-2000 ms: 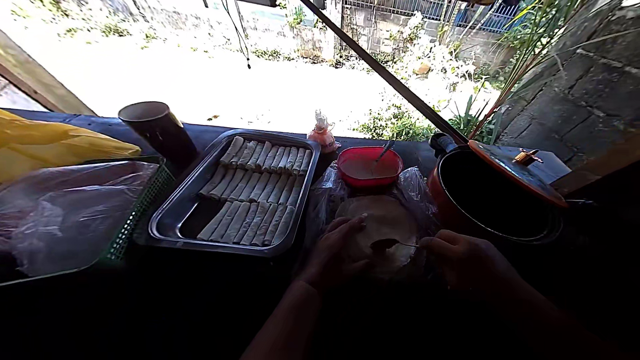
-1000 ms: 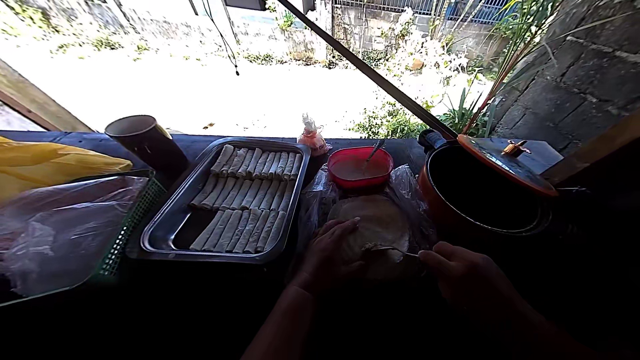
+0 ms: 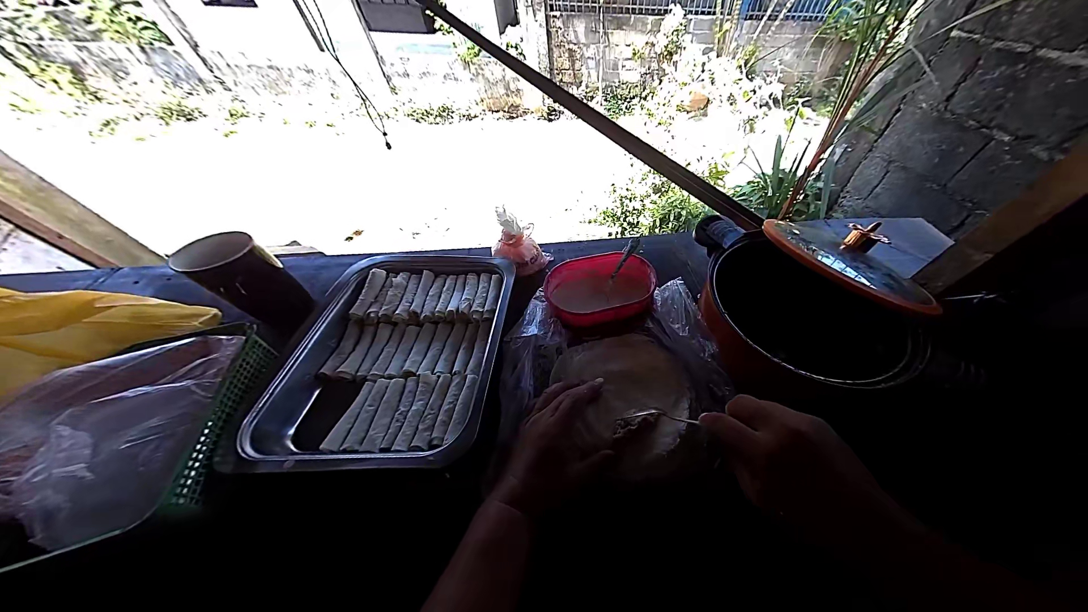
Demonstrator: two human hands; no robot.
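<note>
My right hand (image 3: 769, 446) grips the handle of a metal spoon (image 3: 671, 417), whose bowl rests at a small heap of filling (image 3: 636, 423) on a round, thin wrapper (image 3: 625, 370). At the wrapper's left edge lies my left hand (image 3: 557, 438), fingers apart and holding nothing. Clear plastic (image 3: 531, 340) spreads beneath the wrapper. Just behind it stands a red bowl (image 3: 599, 316) of pale liquid with a utensil leaning in it. To the left, a metal tray (image 3: 365, 460) bears three rows of rolled wrappers (image 3: 416, 348). Deep shadow hides the lower edges of both hands.
An orange pot (image 3: 722, 340) with its glass lid (image 3: 850, 268) tilted on the rim stands at right. A tied plastic bag (image 3: 520, 248) sits behind the tray. At left are a dark cup (image 3: 246, 280), a green basket (image 3: 217, 421) with clear plastic, and a yellow bag (image 3: 93, 323).
The spoon's bowl now lies against a dark heap of filling on the wrapper. My right hand still grips its handle, and my left hand remains at the wrapper's left side.
</note>
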